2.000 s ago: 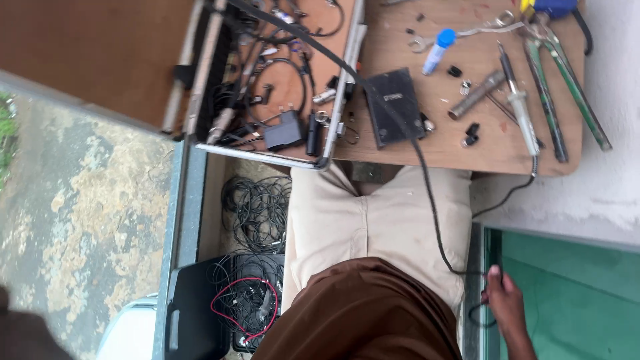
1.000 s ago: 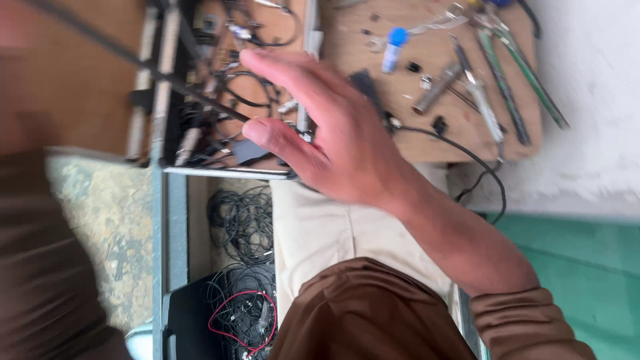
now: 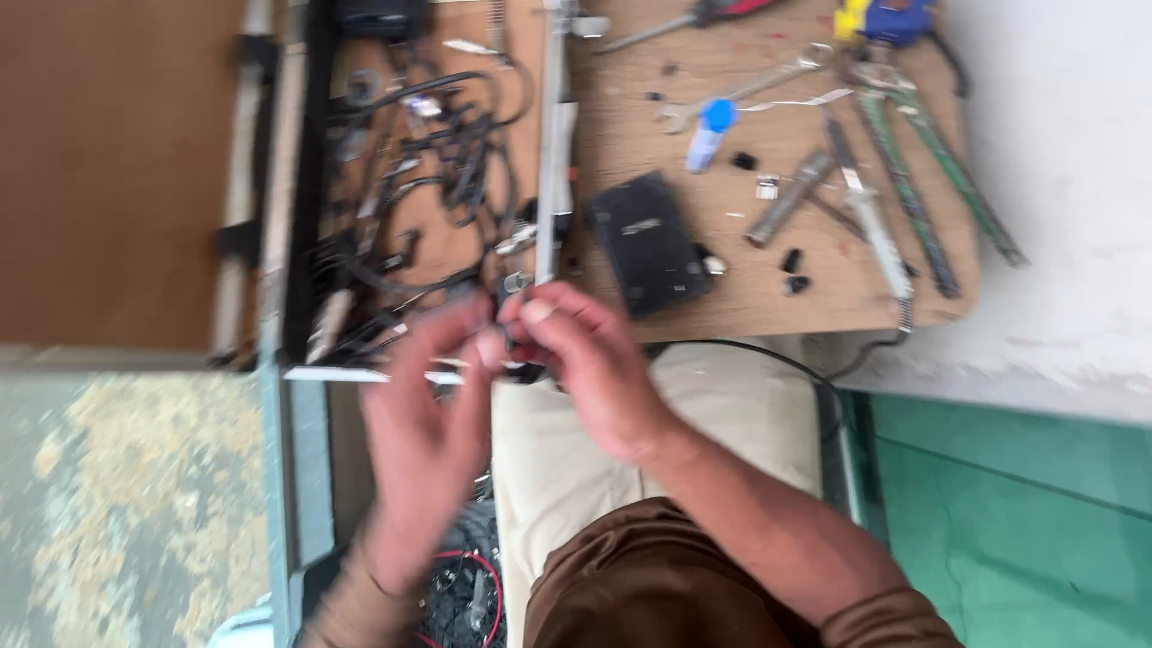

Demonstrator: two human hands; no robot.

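Observation:
My left hand point(image 3: 432, 396) and my right hand point(image 3: 594, 369) meet over the near edge of an open case point(image 3: 547, 162) full of cables and small parts. Both are blurred. My right fingers pinch something small and dark, apparently part of a black cable point(image 3: 765, 349) that runs right across my lap. The left fingertips are at the same spot; whether they grip it cannot be told. Just right of the hands lies a flat black box point(image 3: 646, 243) on the wooden table point(image 3: 684, 328).
On the table lie a soldering iron point(image 3: 868, 211), green-handled pliers point(image 3: 958, 171), a metal tube point(image 3: 792, 198), a wrench point(image 3: 756, 90), a blue-capped bottle point(image 3: 711, 135) and a screwdriver point(image 3: 648, 31). The case's lid point(image 3: 117, 180) stands left; a wall point(image 3: 1053, 180) bounds the right.
The right hand has drawn back from over the case, and both hands have come together at its near edge. The cable stretched across the case earlier no longer shows there.

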